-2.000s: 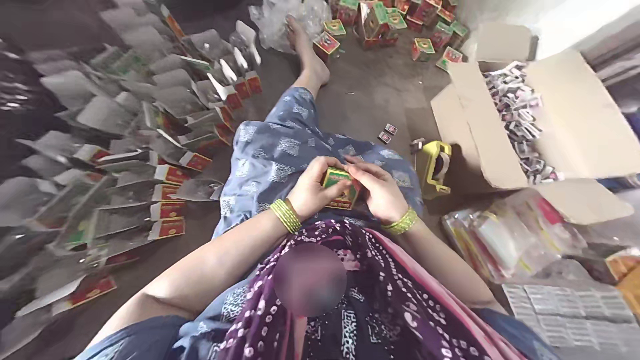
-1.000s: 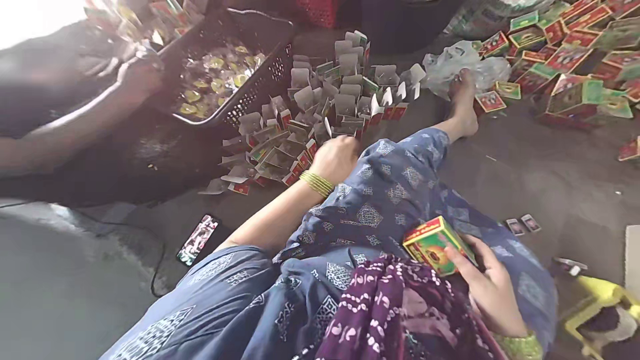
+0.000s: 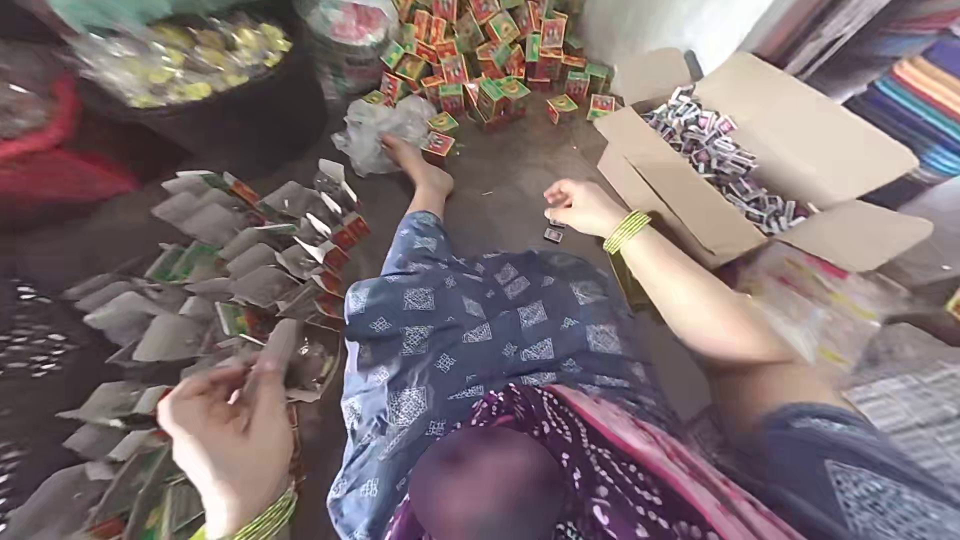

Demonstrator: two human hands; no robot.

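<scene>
My left hand (image 3: 232, 435) is at the lower left, thumb and fingers closed on the raised grey flap of an open small cardboard box (image 3: 313, 367) with clear plastic inside. More open boxes (image 3: 259, 281) stand in rows beside and beyond it. My right hand (image 3: 585, 206) reaches over the floor right of centre, fingers curled down above two small dark matchbox-like packets (image 3: 553, 235). One packet lies partly under the fingertips; whether they grip it cannot be seen.
A large carton (image 3: 675, 199) of small packets (image 3: 720, 161) stands right of my right hand. Closed red and green boxes (image 3: 487, 67) are piled ahead, near a clear plastic bag (image 3: 375, 135) by my foot. A dark tub (image 3: 240, 120) holds yellow wrapped items. A yellow object (image 3: 630, 281) lies partly behind my right forearm.
My right hand held a red and green box a second ago; that box is no longer in it, and the hand now reaches to the small packets. The view has swung widely.
</scene>
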